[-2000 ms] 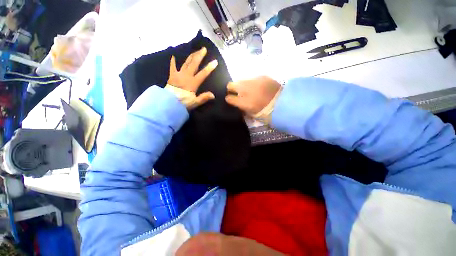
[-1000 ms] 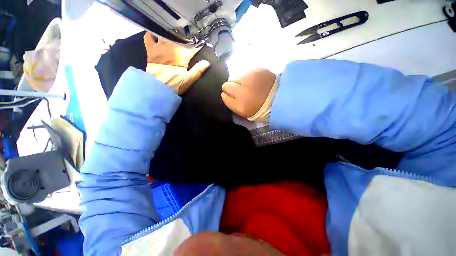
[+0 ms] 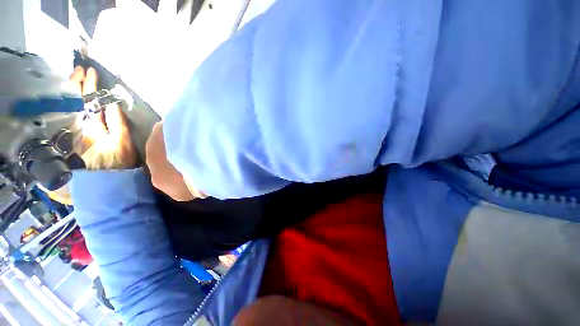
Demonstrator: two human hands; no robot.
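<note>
The white sewing machine head [image 3: 28,79] fills the left edge. The small metal presser foot and needle area [image 3: 102,102] is brightly lit. My left hand [image 3: 105,143] lies around it, partly behind the metal parts, with fingertips beside a small dark piece; its hold is unclear. My right hand [image 3: 166,169] is to the right of my left hand, mostly hidden by its blue sleeve; its fingertips do not show clearly. Black cloth [image 3: 210,226] hangs below my hands over my lap, and a greyish strip of cloth extends beside the needle area.
Dark label pieces [image 3: 92,16] lie on the white table [image 3: 152,48] at the top, in strong glare. The right sleeve [image 3: 305,95] covers much of the view. A blue bin [image 3: 197,270] shows below the cloth. A dark round machine part [image 3: 48,165] is at the left.
The view has turned and closed in on the machine, now at the left. My left hand is now at the needle area, and my right hand is mostly covered by its sleeve.
</note>
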